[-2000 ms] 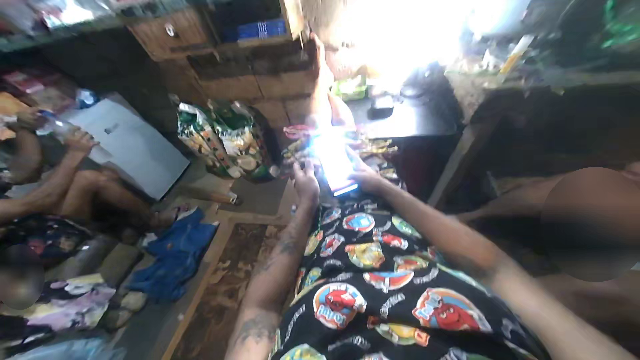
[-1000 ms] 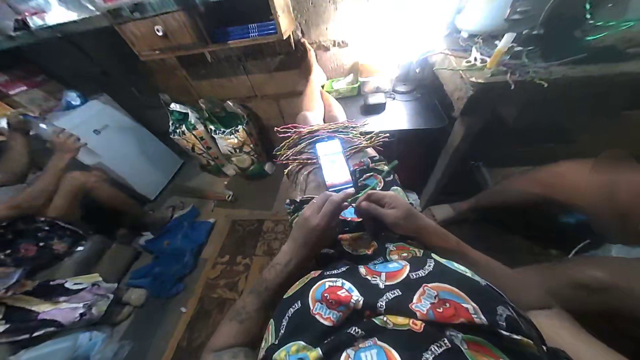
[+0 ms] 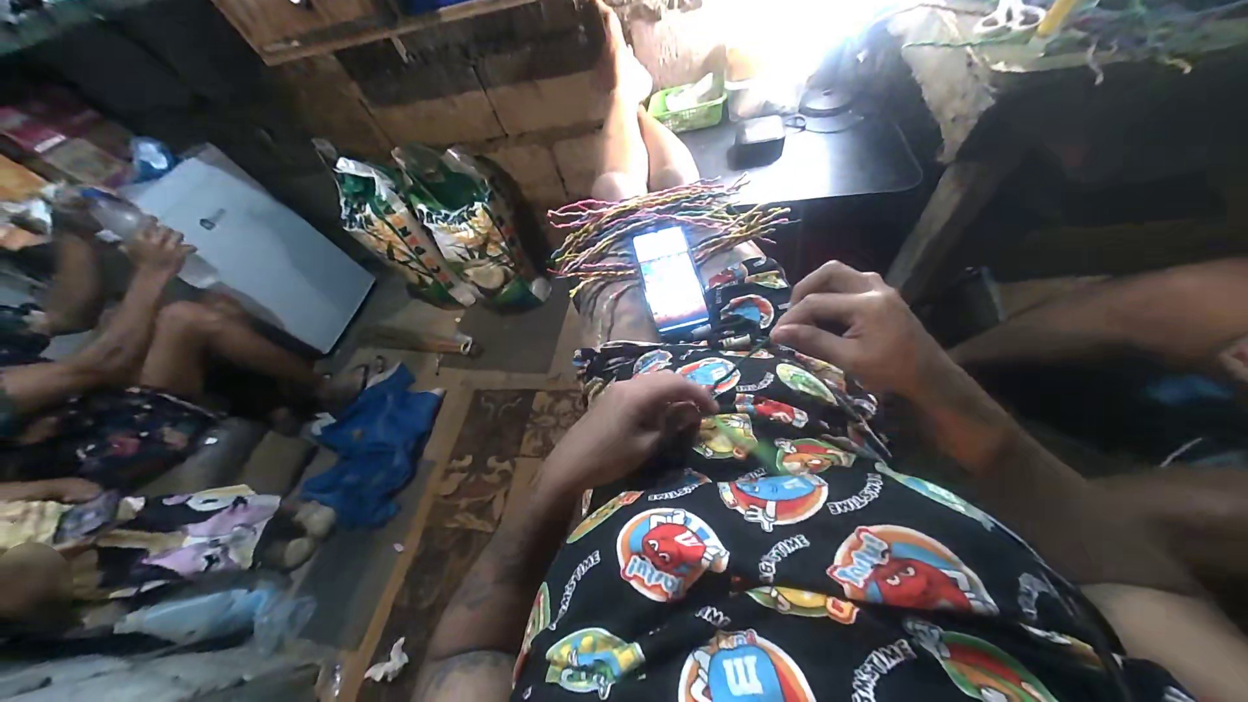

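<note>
Over my lap, my left hand (image 3: 648, 419) has its fingers curled around one end of a thin dark green strand (image 3: 746, 363). My right hand (image 3: 843, 322) pinches the strand's other part between thumb and forefinger, up and to the right. A lit phone (image 3: 671, 281) lies on my legs beyond the hands, screen up, touching neither of them. Just past it, a bunch of twisted multicoloured cords (image 3: 624, 226) lies across my legs. Black shorts with printed cartoon candy figures (image 3: 770, 497) are under both hands.
A black table (image 3: 858, 161) at the upper right holds a green basket (image 3: 688, 109) and a small dark box (image 3: 760, 136). Printed sacks (image 3: 458, 224) stand by the block wall. People sit close at left and right. Blue cloth (image 3: 375, 444) lies on the floor. Scissors (image 3: 1010, 16) rest on the upper right ledge.
The hands held the phone two seconds ago; one second ago they were together beside it, holding green strands. Now they have moved apart, with the right hand farther right.
</note>
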